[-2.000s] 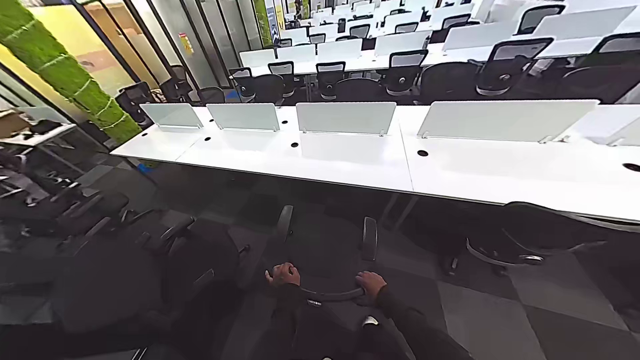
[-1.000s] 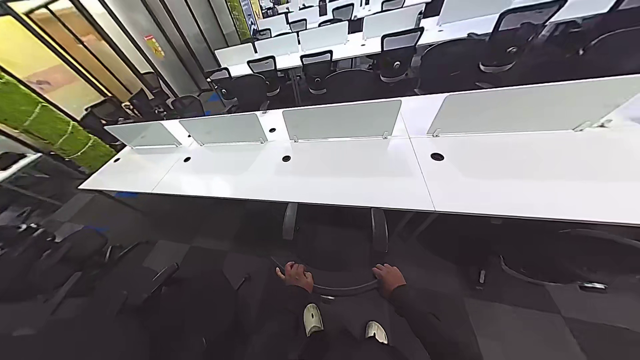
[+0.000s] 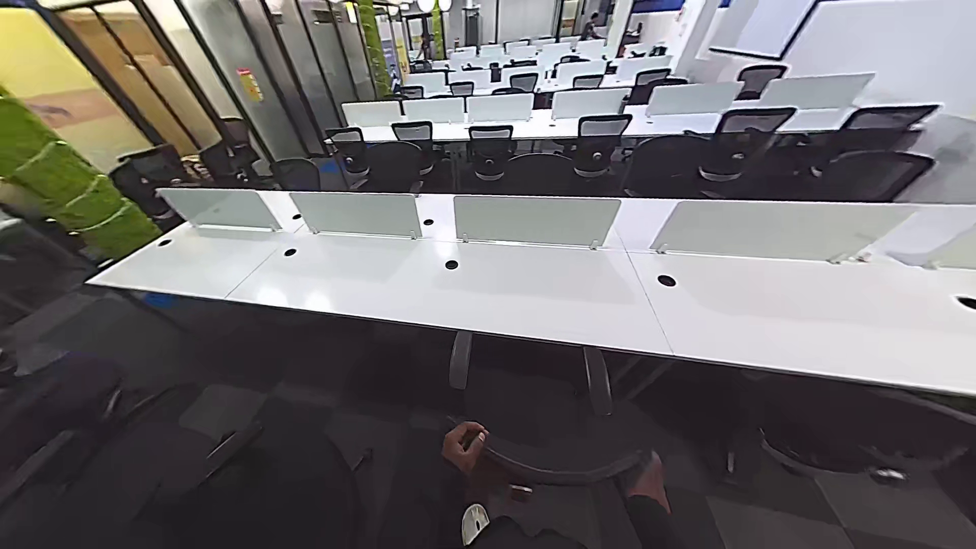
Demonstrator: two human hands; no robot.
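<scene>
A dark office chair (image 3: 564, 477) stands low in the middle of the head view, its curved backrest edge toward me. My left hand (image 3: 464, 445) is closed on the left end of that edge. At the right end, my right hand (image 3: 650, 480) touches the edge; blur hides whether its fingers are closed. The two armrests (image 3: 460, 360) point toward the long white desk (image 3: 366, 293), and their far ends reach its near edge. The chair's seat is too dark to make out. One of my light shoes (image 3: 475, 524) shows below my left hand.
Frosted divider panels (image 3: 537, 221) run along the desk. Another dark chair (image 3: 862, 442) stands at the right, and more dark chairs (image 3: 191, 450) are at the lower left. Rows of desks and mesh chairs (image 3: 602, 145) extend behind. A green-covered column (image 3: 69, 183) rises at the left.
The chair has moved forward with my hands at its backrest, and its armrests now reach the desk's near edge. The view has tilted up since one second ago.
</scene>
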